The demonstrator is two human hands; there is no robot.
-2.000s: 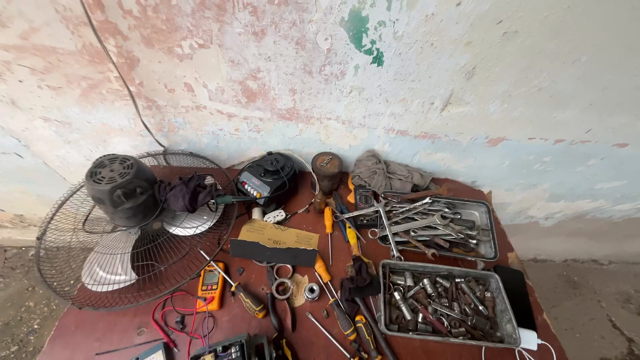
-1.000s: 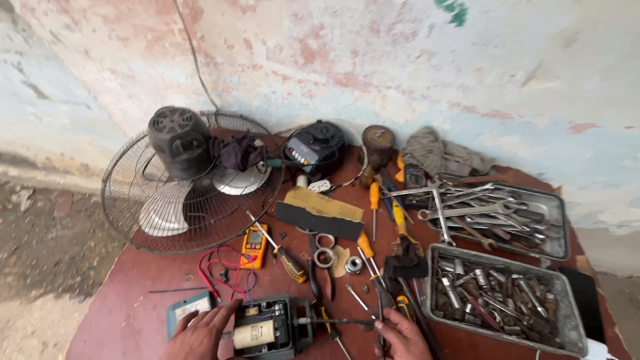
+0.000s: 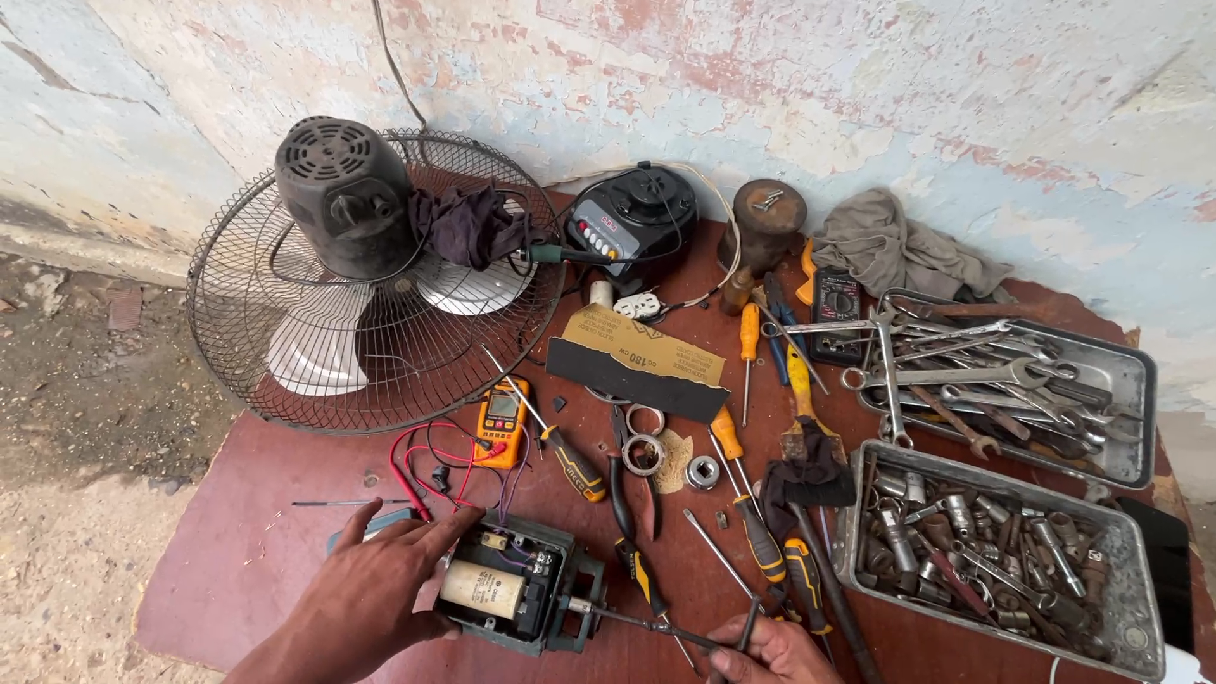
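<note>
My left hand (image 3: 380, 584) rests on the left side of an opened grey motor housing (image 3: 560, 570), which holds a cream cylindrical capacitor (image 3: 482, 589) and wires. From its right side a thin metal shaft tool with a socket-like end (image 3: 655, 622) reaches to my right hand (image 3: 774, 651), whose fingers grip the dark cross handle. Behind the housing lie an orange multimeter (image 3: 502, 423) with red leads and a yellow-black screwdriver (image 3: 573, 463). Pliers (image 3: 622, 499), metal rings (image 3: 644, 454) and a socket (image 3: 702, 472) are to the right of these.
A caged fan (image 3: 318, 361) stands back left. Behind are a black appliance base (image 3: 632, 223), sandpaper (image 3: 641, 356) and a rusty metal cylinder (image 3: 769, 223). Metal trays hold wrenches (image 3: 1140, 399) and sockets (image 3: 1145, 608) at right. Screwdrivers and a brush (image 3: 807, 432) lie between.
Both hands, out of view two seconds ago, came in at the bottom edge and are at the motor housing. The view has shifted, so more of the housing shows than at first.
</note>
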